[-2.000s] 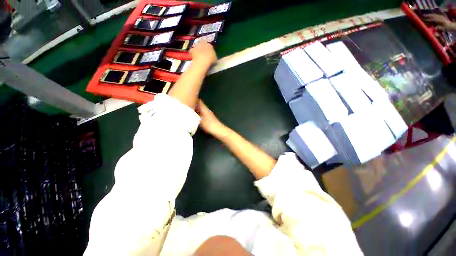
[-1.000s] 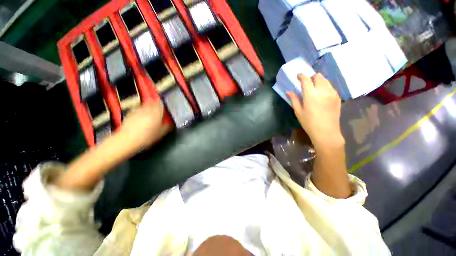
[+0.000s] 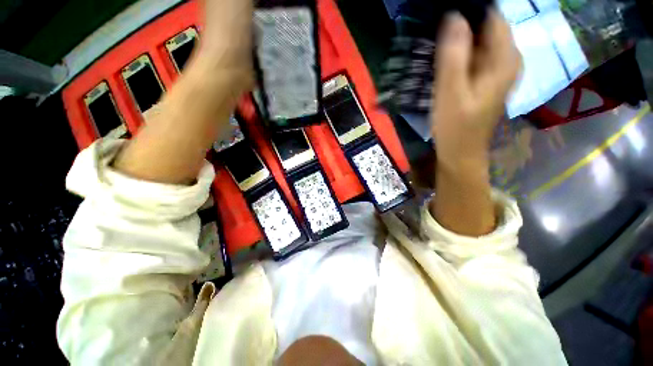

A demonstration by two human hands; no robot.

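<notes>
The red assembly tray (image 3: pixel 326 168) lies in front of me with rows of flip phone half-assemblies (image 3: pixel 379 174), dark screens above and pale key boards below. My left hand (image 3: pixel 230 32) is cut off by the top edge. It holds one half-assembly (image 3: pixel 288 68) raised above the tray, its speckled key board facing me; the fingertips are hidden. My right hand (image 3: pixel 474 68) is blurred at upper right, gripping dark keypads (image 3: pixel 414 75) with blurred white marks. How many it holds I cannot tell.
White and pale-blue stacks (image 3: pixel 544 53) stand behind my right hand. Glossy black trays (image 3: pixel 32 207) are at far left. A grey post (image 3: pixel 28 64) is at upper left. A red frame (image 3: pixel 573 107) and shiny floor with a yellow line (image 3: pixel 594 154) are at right.
The tray lies closer to my body. My left hand has moved up and now holds a raised half-assembly. My right hand has lifted from the pale stack with dark keypads in it.
</notes>
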